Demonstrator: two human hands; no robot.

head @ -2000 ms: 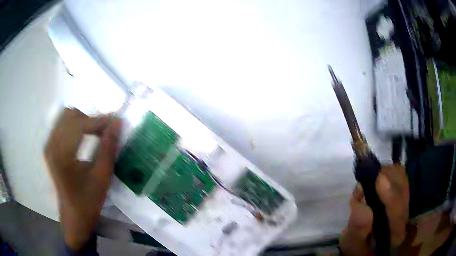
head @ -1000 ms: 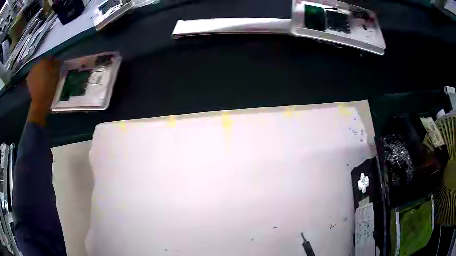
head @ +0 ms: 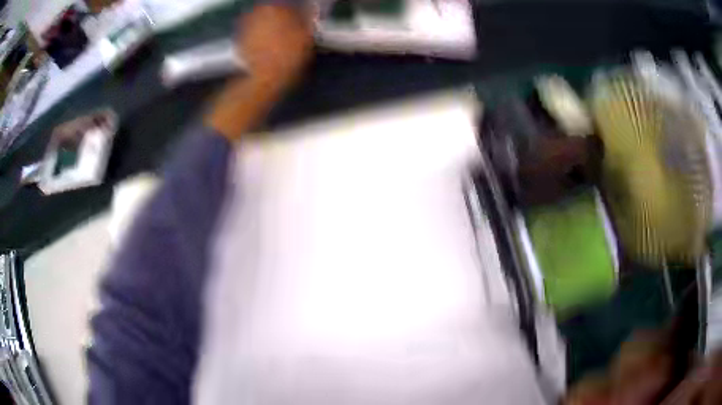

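My left hand (head: 273,43) is stretched out to the top of the view, over the joint between a white housing (head: 396,38) and its long white arm (head: 202,62). It is blurred, and whether its fingers grip the housing cannot be told. The housing is cut off by the top edge and shows dark green boards inside. My right hand (head: 633,380) is at the bottom right corner, blurred and partly cut off. A dark shape lies beside its fingers, but what it is cannot be told.
A second white housing (head: 77,154) with a green board lies at the left on the dark green mat. A white sheet (head: 340,261) covers the middle. At the right are a bright green block (head: 571,253) in a holder, dark equipment and a round yellowish fan grille (head: 645,170).
The view has swung right. My left hand has left the housing at the left and moved to the one at the top. My right hand has come into view; the iron's tip no longer shows on the sheet.
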